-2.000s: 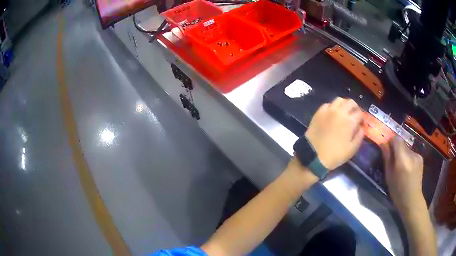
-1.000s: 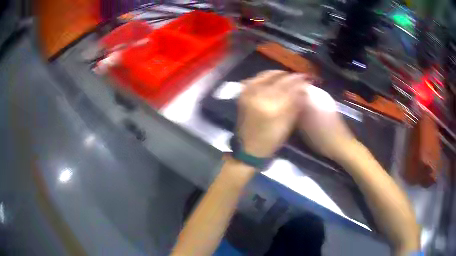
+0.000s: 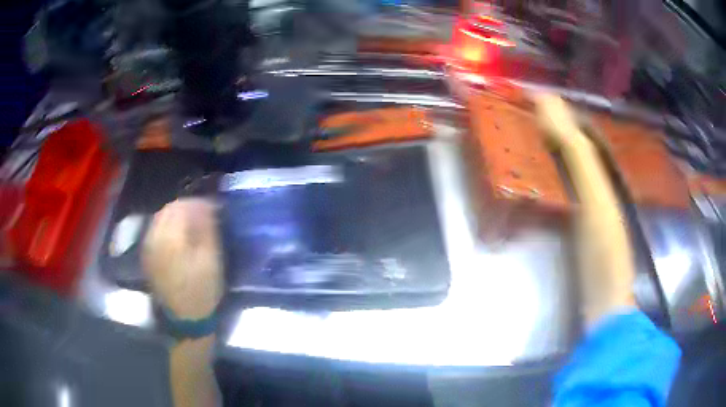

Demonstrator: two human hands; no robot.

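Note:
The frame is blurred. My left hand (image 3: 185, 253) is over the left part of the black block (image 3: 374, 230); its fingers are hard to make out, and whether it holds anything cannot be told. My right arm reaches far to the right, over the stacked orange-brown carrier plates (image 3: 517, 151). My right hand (image 3: 555, 115) is a small blur at their rear edge, and its fingers and any grip cannot be made out. A silver-white strip (image 3: 282, 176) lies on the block near its rear edge.
Red bins (image 3: 60, 199) stand at the far left. Orange guide plates (image 3: 372, 127) lie behind the block. A thick black machine head (image 3: 208, 71) stands at the rear left. A red light (image 3: 475, 52) glows behind the stack. Shiny metal bench (image 3: 509, 310) surrounds the block.
The view has swung right. My hands, together over the block before, are now far apart. My right hand has moved to the stacked plates; my left stays over the block's left part.

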